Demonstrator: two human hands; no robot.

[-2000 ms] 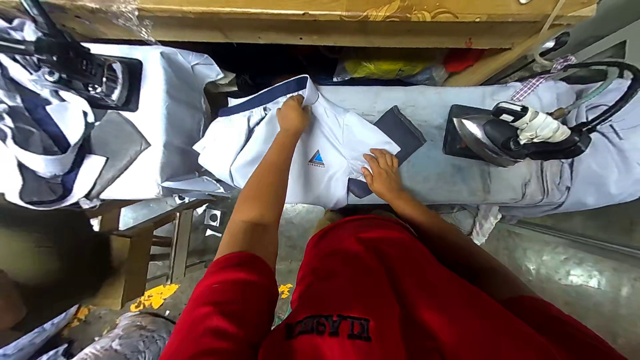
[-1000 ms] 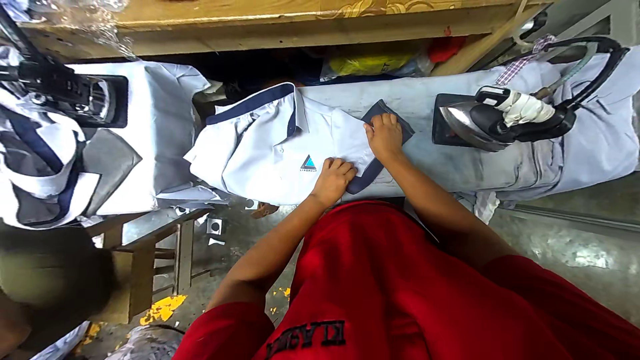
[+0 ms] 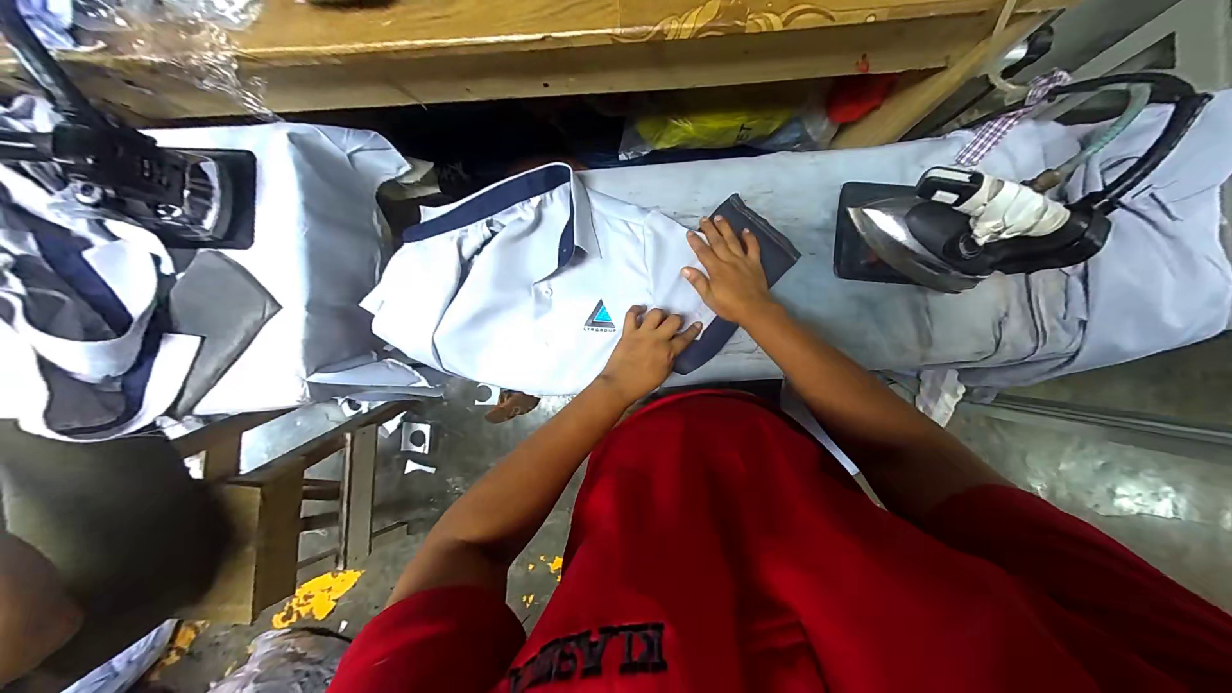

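Note:
A white short-sleeved shirt (image 3: 500,298) with a navy inner collar and a triangular chest emblem lies on the padded ironing board (image 3: 808,318). My left hand (image 3: 648,351) rests, fingers bent, on the shirt's sleeve beside the emblem. Fingers spread, my right hand (image 3: 731,269) lies on the sleeve at its dark grey cuff end (image 3: 765,236). Whether either hand pinches cloth is hard to tell. To the right, an electric iron (image 3: 953,231) with a cloth-wrapped handle sits on a dark rest plate (image 3: 861,236), touched by neither hand.
A wooden table (image 3: 539,58) runs behind the board. At left, a second iron (image 3: 183,197) stands on another padded board (image 3: 327,260), near folded white and grey garments (image 3: 96,318). A person is partly visible at lower left. A wooden stool (image 3: 279,520) stands below, by floor scraps.
My left hand has moved right, from the collar down to the sleeve near the emblem. My right hand has shifted up toward the grey cuff. The collar now lies lower, folded open.

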